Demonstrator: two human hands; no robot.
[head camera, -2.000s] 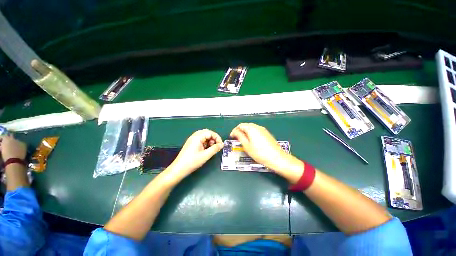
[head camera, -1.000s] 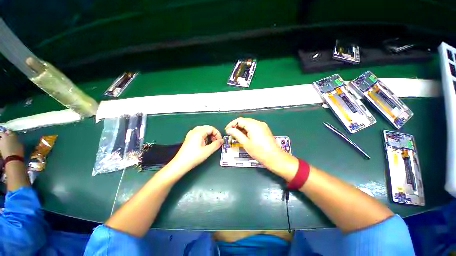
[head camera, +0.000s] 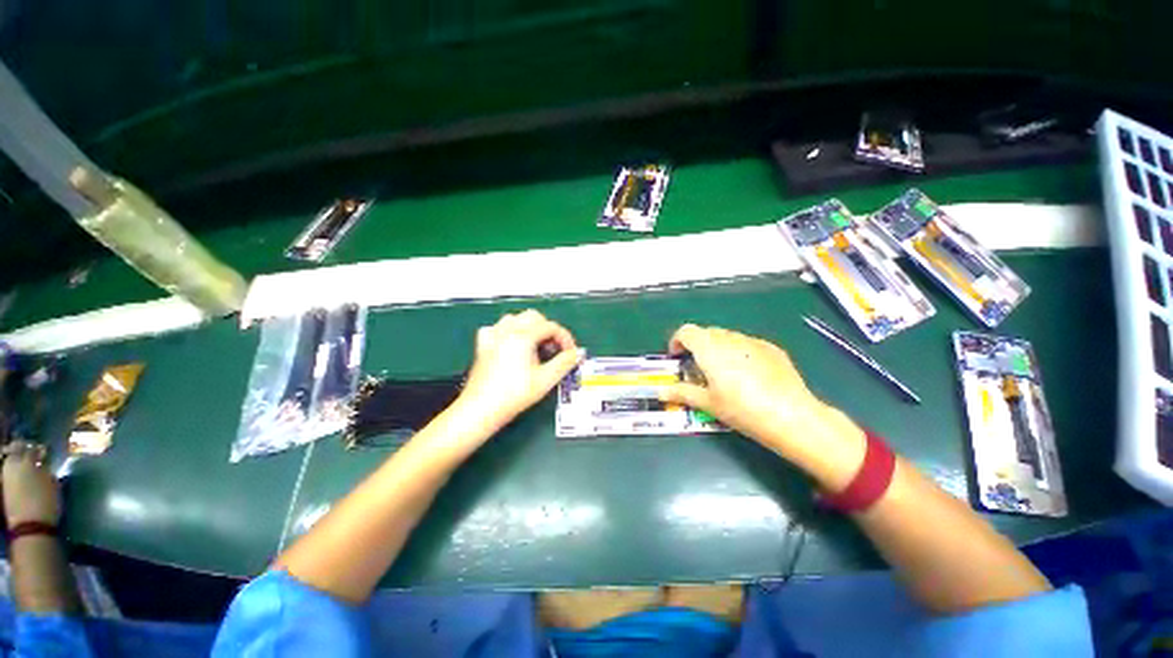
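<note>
An open phone unit (head camera: 624, 396) lies flat on the dark green bench, with an orange strip and black parts inside. My left hand (head camera: 517, 364) is at its upper left corner, thumb and index finger pinched together; whether they hold a thin part is too small to tell. My right hand (head camera: 740, 375) covers the unit's right end, fingers curled around something dark at that end. A pile of black flex cables (head camera: 409, 411) with a glittering edge lies left of the unit, partly behind my left forearm.
Tweezers (head camera: 862, 359) lie right of the unit. Three phone units, one nearest (head camera: 1010, 424), lie farther right. A white tray (head camera: 1127, 321) stands at the far right. A plastic bag (head camera: 299, 383) lies left. The conveyor (head camera: 489, 219) carries units. Another person's hand (head camera: 28, 489) is far left.
My right hand has moved right, from the unit's upper left part to its right end, uncovering the orange strip. My left hand stays near the left corner. The view has shifted slightly.
</note>
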